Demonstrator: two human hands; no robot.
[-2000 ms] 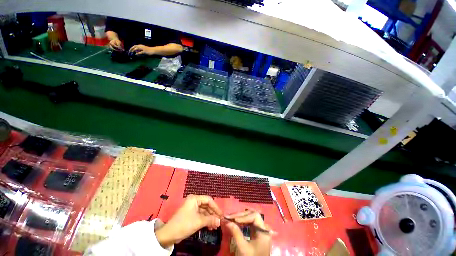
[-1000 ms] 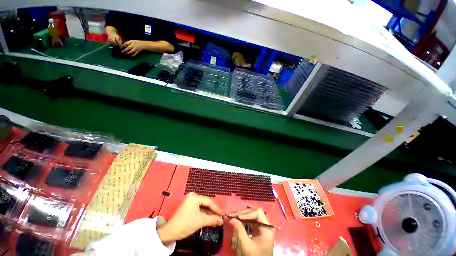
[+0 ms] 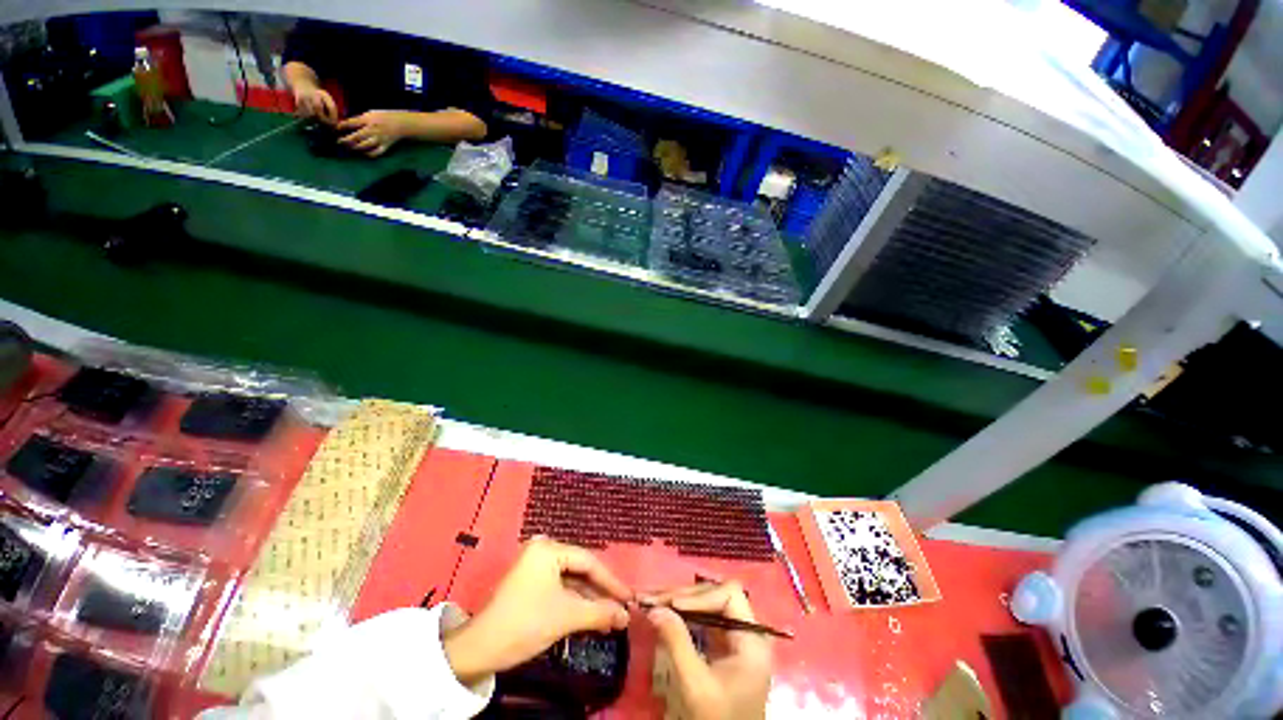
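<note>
My left hand (image 3: 546, 619) and my right hand (image 3: 711, 654) meet fingertip to fingertip at the bottom centre. My right hand holds dark tweezers (image 3: 732, 622), which point out to the right. My left fingertips are pinched together at the inner end of the tweezers; something tiny may be between them, too small to tell. A black device housing (image 3: 588, 672) lies on the red bench below my hands, partly hidden by them. A dark red-black pad sheet (image 3: 647, 515) lies just beyond my hands.
Blister trays (image 3: 176, 492) with black units and cream adhesive sheets (image 3: 331, 528) lie left. An orange-edged parts box (image 3: 868, 557), a dark strip sheet (image 3: 1023, 675) and a desk fan (image 3: 1154, 619) stand right. Beyond the green conveyor (image 3: 563, 369), another person's hands (image 3: 369, 131) work.
My hands stay together in nearly the same place. The tweezers in my right hand have changed angle slightly. A black unit on the conveyor has shifted left.
</note>
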